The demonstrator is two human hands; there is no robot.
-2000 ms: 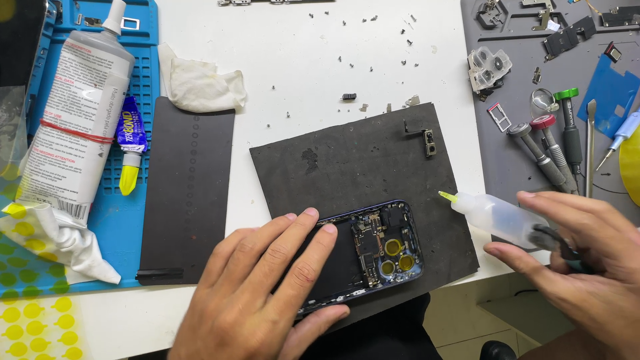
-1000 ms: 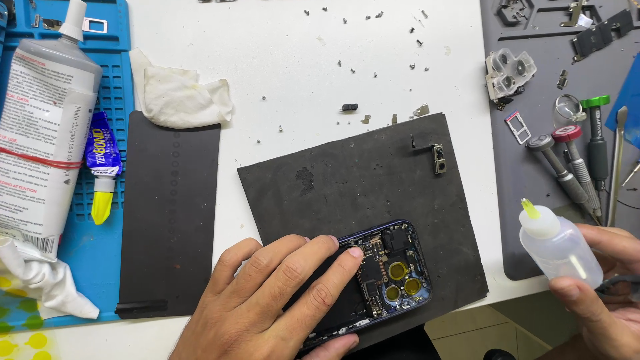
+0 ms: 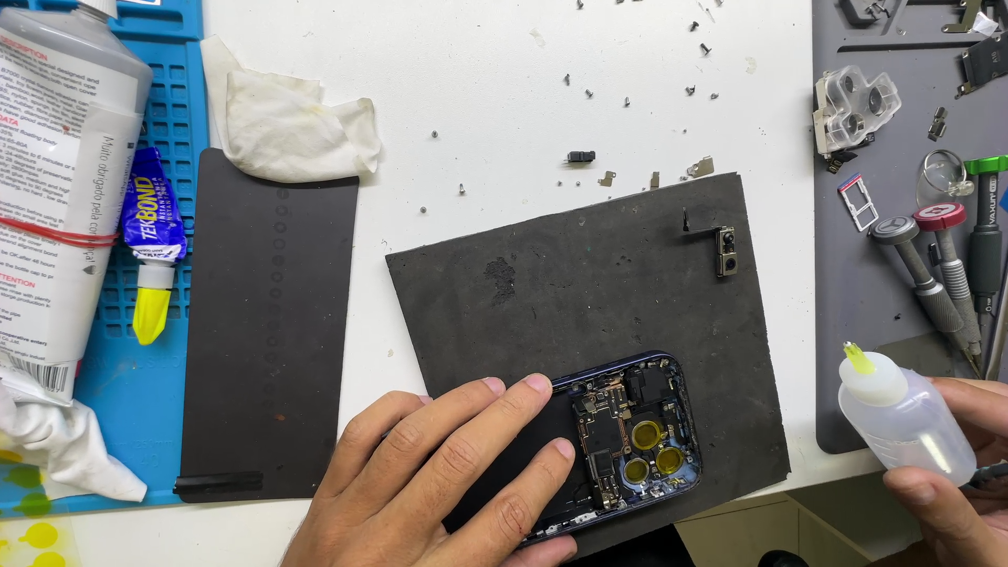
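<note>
An opened smartphone (image 3: 598, 441) lies slightly tilted on a black foam mat (image 3: 551, 315), its circuit board and round yellow film pieces (image 3: 646, 435) over the camera area exposed. My left hand (image 3: 449, 480) rests across the black battery part of the phone, fingers spread, thumb along the lower edge. To the right, past the mat, my right hand (image 3: 961, 480) holds a translucent plastic squeeze bottle (image 3: 906, 417) with a yellow-green nozzle, pointing up and left. A dark item behind the bottle is mostly hidden in that hand. A small camera module (image 3: 726, 252) sits at the mat's upper right.
Loose screws (image 3: 627, 101) and metal brackets (image 3: 701, 166) lie on the white table. Left are a large adhesive bottle (image 3: 55, 197), a Tekbond tube (image 3: 153, 236), a white cloth (image 3: 291, 126) and a dark panel (image 3: 268, 331). Screwdrivers (image 3: 941, 307) and a SIM tray (image 3: 858, 202) occupy the grey mat.
The squeeze bottle has turned from pointing left to pointing more upward, and my right hand has moved away from the phone. My left hand stays on the phone.
</note>
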